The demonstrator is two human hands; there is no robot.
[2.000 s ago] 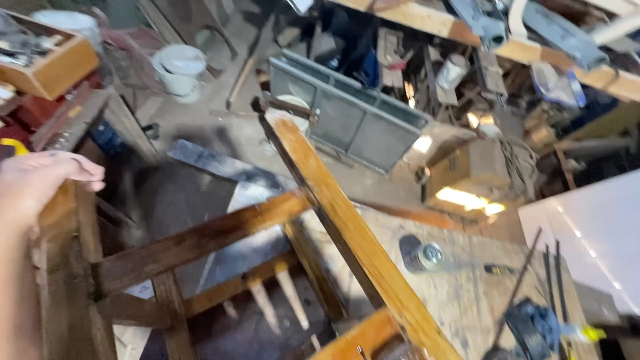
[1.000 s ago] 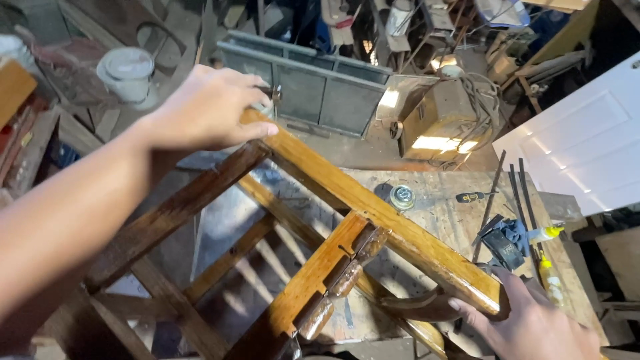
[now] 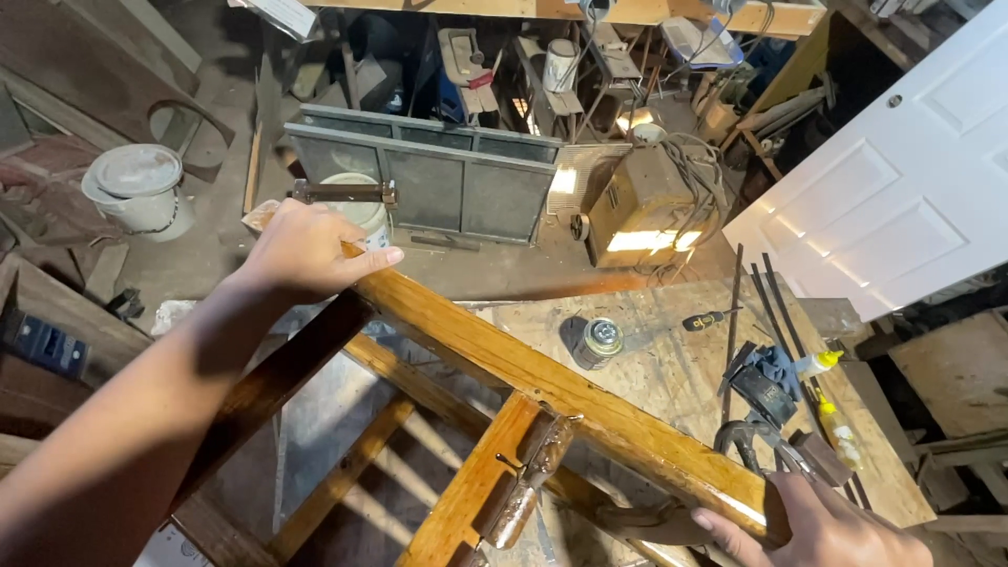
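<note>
A varnished wooden frame with a long upper rail, crosspieces and slats slants across the middle above the workbench. My left hand grips the rail's upper left end, thumb on top. At the lower right, my right hand holds the rail's other end, its thumb on the near side. A glossy crosspiece with a carved, rounded edge meets the rail near its middle. The undersides of both grips are hidden.
The plywood workbench bears an open can, a screwdriver, dark metal rods, a hammer and yellow-capped bottles. Beyond stand a lidded white bucket, a grey panelled frame and a white door.
My left hand has gone from the frame's left part to the long rail's upper end, which it holds. My right hand, unseen two seconds ago, holds the lower end in both later frames.
</note>
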